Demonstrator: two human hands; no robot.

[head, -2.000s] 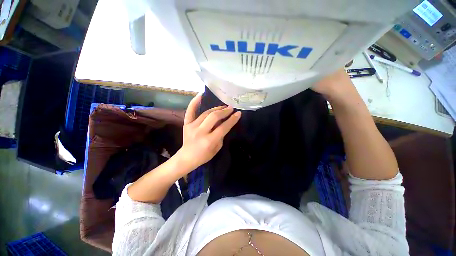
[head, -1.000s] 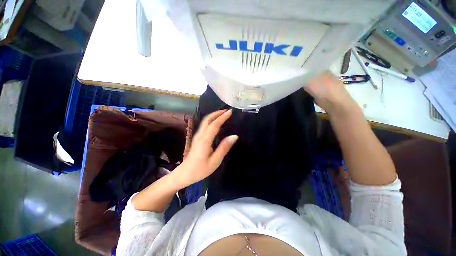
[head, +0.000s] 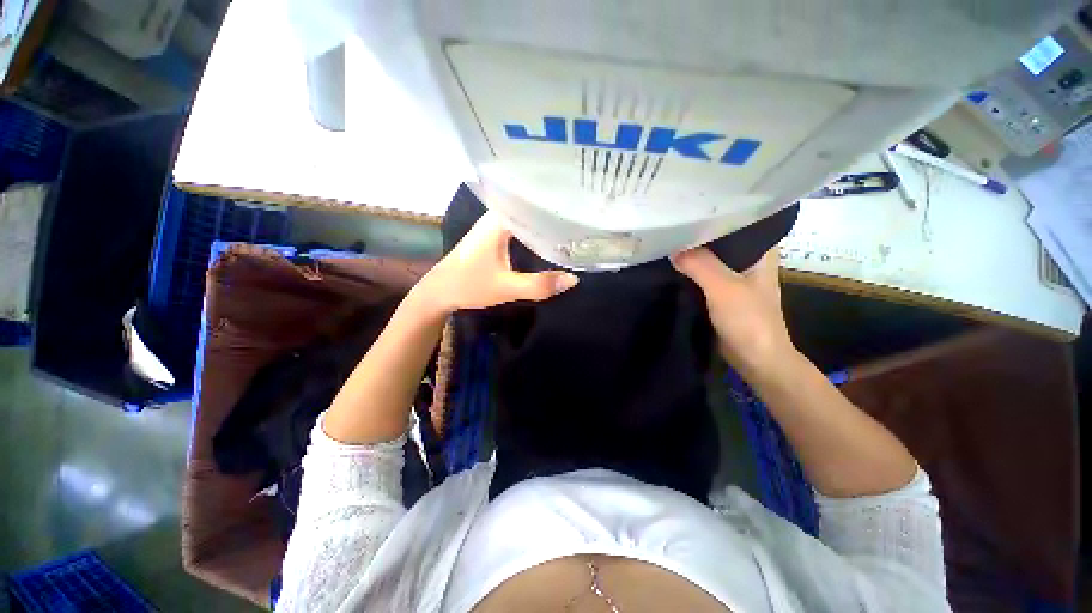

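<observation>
A black garment (head: 605, 371) hangs from under the white sewing machine head (head: 635, 132) down over my lap. My left hand (head: 485, 278) is at the garment's left side, thumb on top pointing inward, fingers partly hidden by the machine head. My right hand (head: 742, 299) grips the garment's right side, thumb on top near the front of the head, other fingers hidden by the cloth. The needle area is hidden under the head.
A brown-lined crate (head: 258, 293) with black garments is on the left, another brown-lined bin (head: 1006, 419) on the right. On the white table (head: 958, 263) are snips (head: 865, 183), a pen (head: 958, 168) and papers. The control panel (head: 1042, 90) is at upper right.
My right hand has come from beside the machine head inward and down onto the garment's right edge. My left hand has moved up, its fingers now partly under the head. The cloth is spread wider.
</observation>
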